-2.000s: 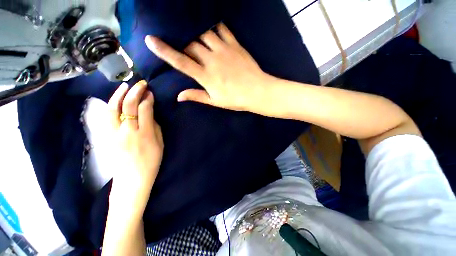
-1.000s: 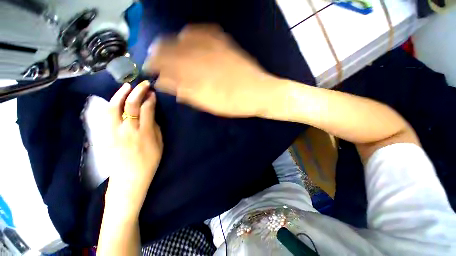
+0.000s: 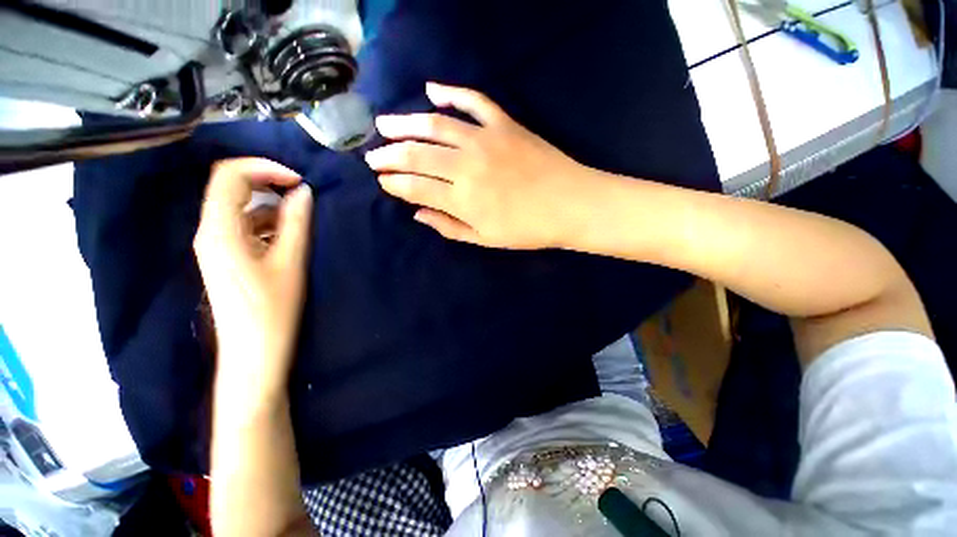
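The navy cloth spreads over the machine bed and hangs towards my lap. My left hand is at its left part, below the machine head; thumb and index fingertips come together on a small bit of the cloth. A small pale patch shows through the loop of these fingers. My right hand lies palm down on the cloth, fingers spread, right of the needle area. The machine head with its round tension dial and grey knob hides the needle.
Green-blue snips lie on the white table at the upper right, near brown bands. A checked cloth covers my lap. A cardboard piece is below my right forearm. More dark cloth lies at the right.
My left hand has changed from lying flat to a pinch, and the white patch beside it is now mostly covered. My right hand has opened and flattened. The view has shifted, moving the machine head rightward.
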